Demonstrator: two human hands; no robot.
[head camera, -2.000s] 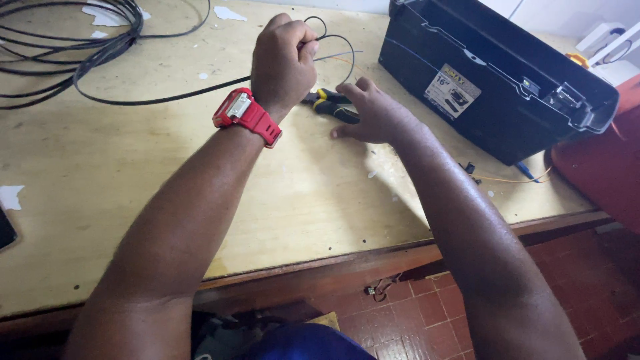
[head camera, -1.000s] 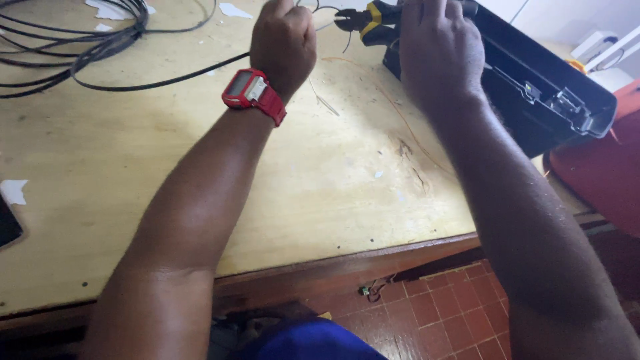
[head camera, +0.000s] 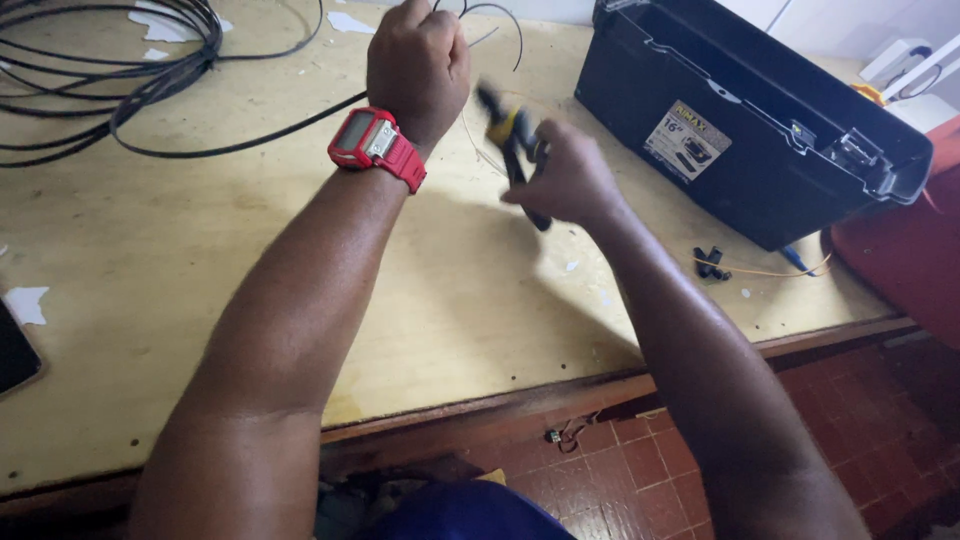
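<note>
My left hand (head camera: 420, 71), with a red watch (head camera: 367, 142) on its wrist, is closed on a black cable (head camera: 277, 139) near the top of the view. The cable runs left from the fist to a loose coil (head camera: 161, 82). Thin dark strands (head camera: 517, 37) stick out beyond the fist. To the right, my right hand (head camera: 566, 176) holds black and yellow pliers (head camera: 514, 135) by the handles, blurred by motion. The jaws point up and left, a little apart from my left fist. A thin pale strand (head camera: 474, 144) curves between the hands.
A black toolbox (head camera: 705, 112) stands at the back right of the wooden table (head camera: 225, 247). Small black pieces (head camera: 711, 264) and an orange fibre (head camera: 772, 271) lie before it. A dark flat object (head camera: 15, 345) is at the left edge, and paint flakes lie about. A red chair (head camera: 900, 255) is at right.
A second ago the pliers were higher, with their jaws towards the left fist; now my right hand has brought them lower, over the table. The left hand still grips the cable.
</note>
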